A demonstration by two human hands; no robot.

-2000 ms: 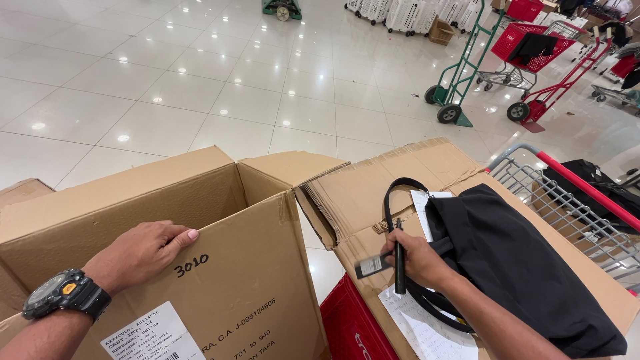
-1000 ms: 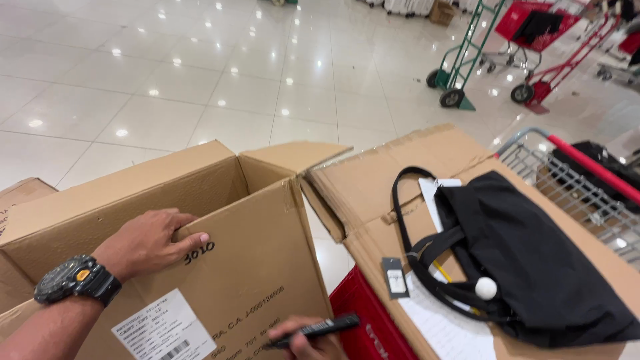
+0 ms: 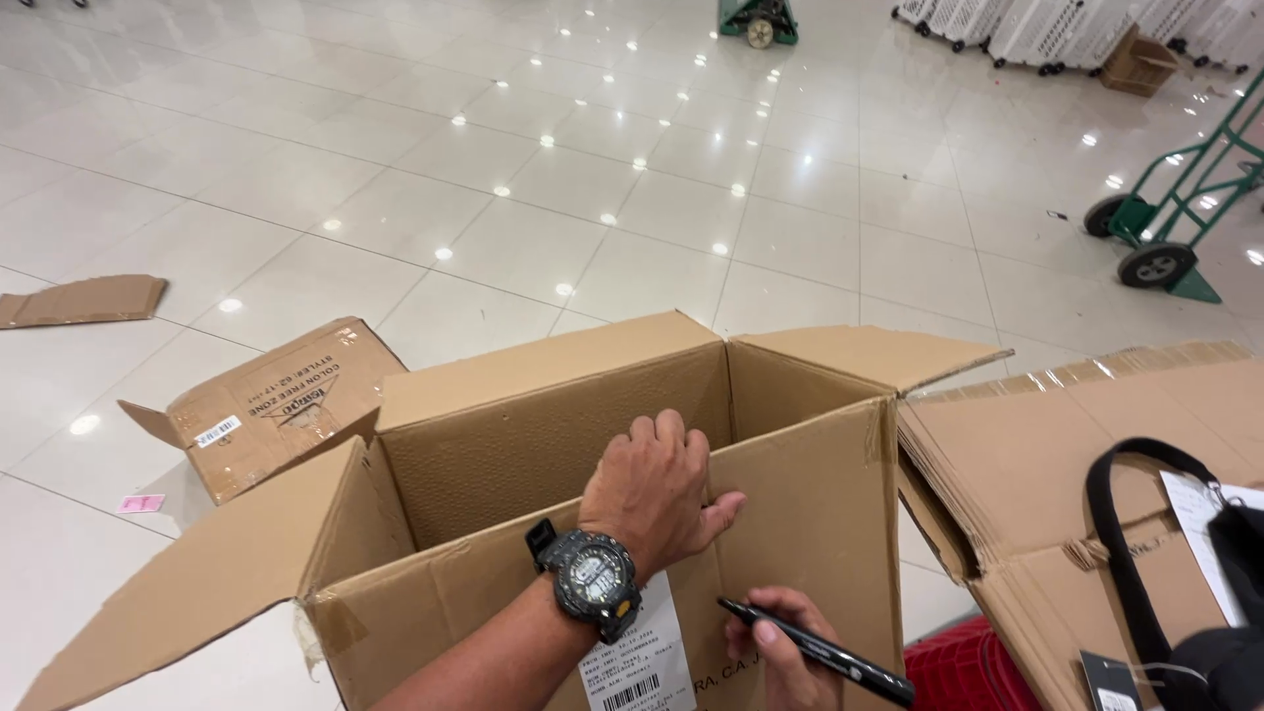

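My left hand point(image 3: 654, 494), with a black watch on its wrist, grips the top edge of the near wall of an open cardboard box point(image 3: 810, 494). The fingers reach over into the box and the thumb lies on the outer face. Below it, my right hand point(image 3: 785, 642) holds a black marker pen point(image 3: 825, 652), its tip close to that face. A white label point(image 3: 642, 652) with print and a barcode is stuck on the box, partly behind the left wrist. At the right, a black bag point(image 3: 1229, 592) with a strap and a dark tag lies on another cardboard box point(image 3: 1086, 474).
A smaller carton point(image 3: 286, 405) stands on the tiled floor point(image 3: 444, 197) at the left, beside a cardboard piece point(image 3: 84, 301). A red basket point(image 3: 963, 667) is at the lower right. A green hand truck point(image 3: 1180, 197) stands farther off, and white crates point(image 3: 1057, 30) stand at the back.
My right hand has left the black bag and now holds the marker at the box face. My left hand has slid along the box edge and covers where the handwritten number showed. The view has swung left.
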